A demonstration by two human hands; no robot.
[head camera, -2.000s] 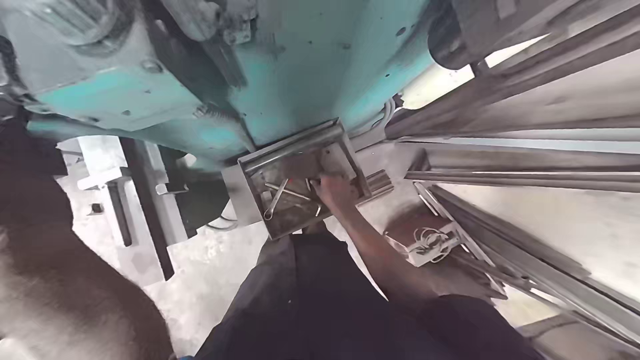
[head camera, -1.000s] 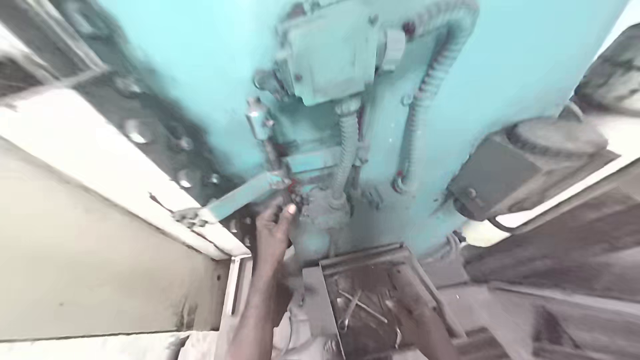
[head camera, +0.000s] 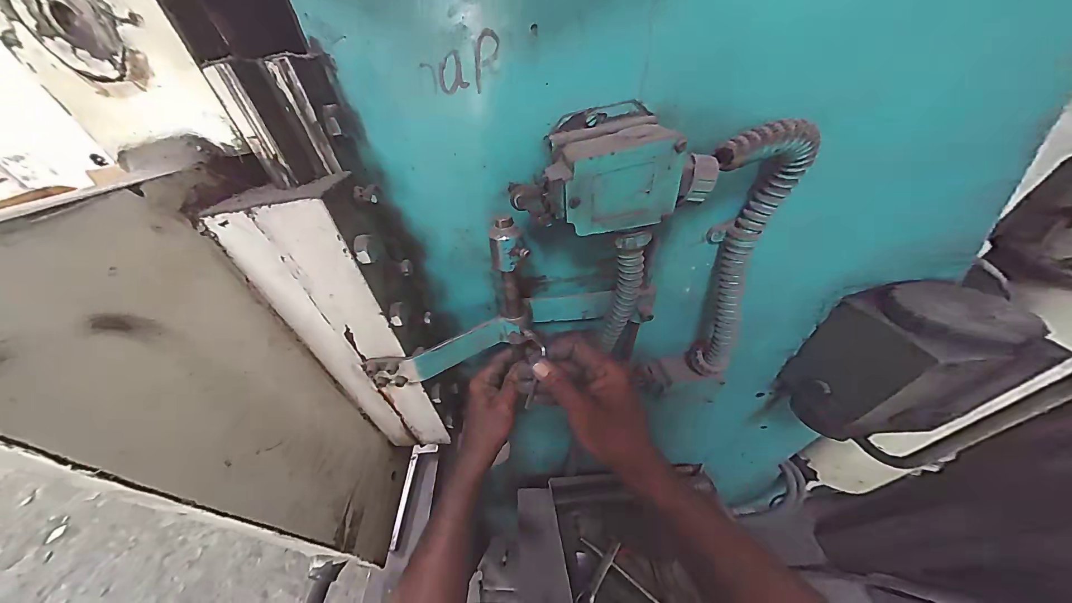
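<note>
Both hands meet just below the joint of a flat teal metal arm [head camera: 465,347] and a vertical rod with a teal collar [head camera: 505,247]. My right hand [head camera: 590,389] pinches a small, thin bent metal piece [head camera: 531,394], perhaps a hex key, between thumb and fingers. My left hand [head camera: 496,394] has its fingers curled at the same spot, against the dark parts under the joint; whether it grips anything is hidden. Below the hands, an open metal tray [head camera: 536,536] holds wrenches [head camera: 605,569], partly covered by my right forearm.
A teal machine panel [head camera: 879,193] carries a switch box [head camera: 624,188] with ribbed conduits [head camera: 737,276]. At left stand a white bolted rail [head camera: 310,293] and a large beige plate [head camera: 167,360]. A dark motor-like housing [head camera: 904,360] juts out at right.
My right hand was in the tray among the tools; now it is up beside my left hand at the rod joint. The view has swung up from the tray to the panel.
</note>
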